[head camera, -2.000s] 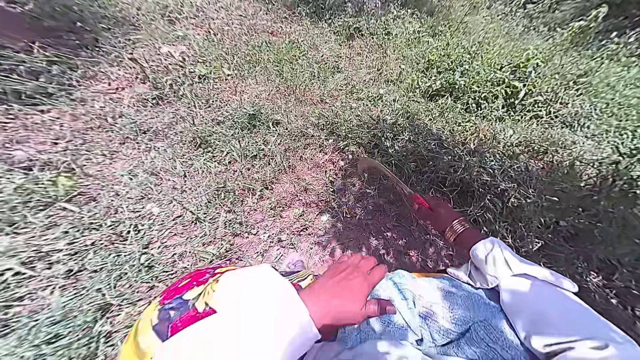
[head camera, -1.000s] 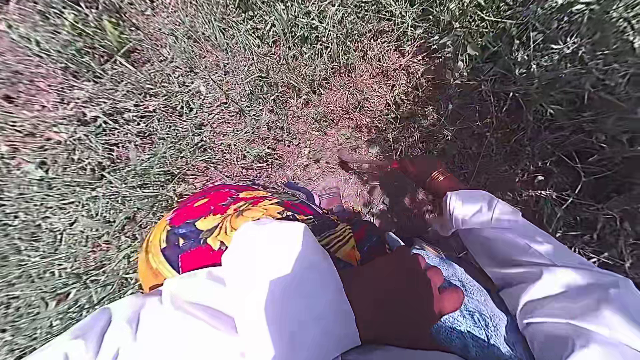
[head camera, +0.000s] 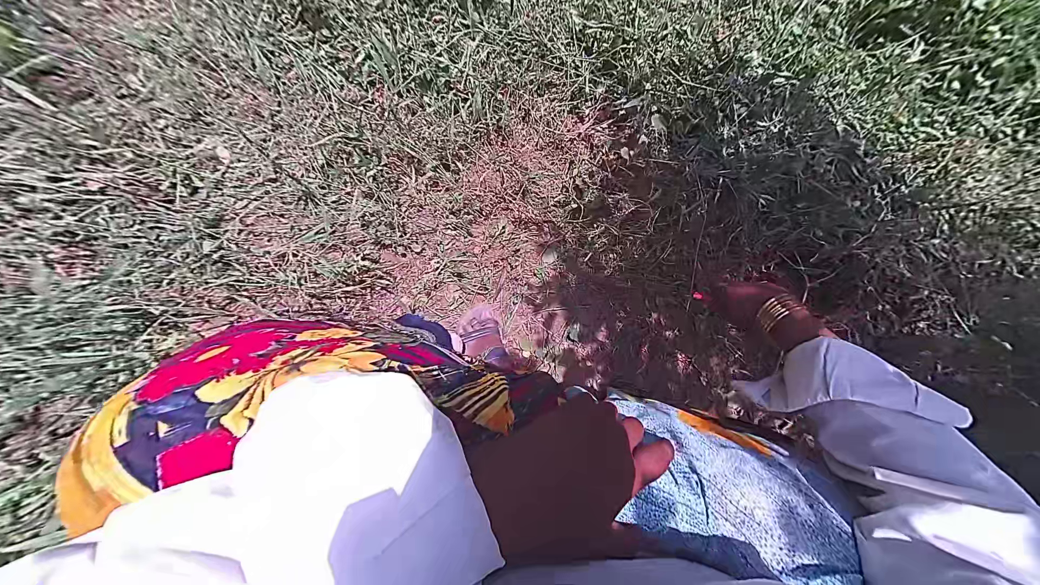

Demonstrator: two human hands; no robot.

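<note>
My left hand (head camera: 561,471), in deep shade, rests on my lap at the edge of a light blue textured cloth (head camera: 731,496). Its fingers are partly hidden, so a grip on the cloth cannot be made out. Farther out on the right, my right hand (head camera: 743,302), with gold bangles at the wrist, is closed low over shaded grass. A small red part of a tool handle (head camera: 699,296) shows at its fingers; the blade is not plain against the ground. Red, yellow and dark patterned fabric (head camera: 301,366) covers my knee left of the left hand.
Short grass mixed with dry stalks (head camera: 284,179) spreads around a patch of bare, reddish soil (head camera: 455,260). A sandalled foot (head camera: 481,325) shows beyond the patterned fabric. Greener plants (head camera: 959,89) grow at the upper right, and dark shadow lies around the right hand.
The long blade that extended up and left from my right hand two seconds ago no longer shows plainly. My left hand has passed from sunlight into shade. The view has shifted, bringing the foot into sight.
</note>
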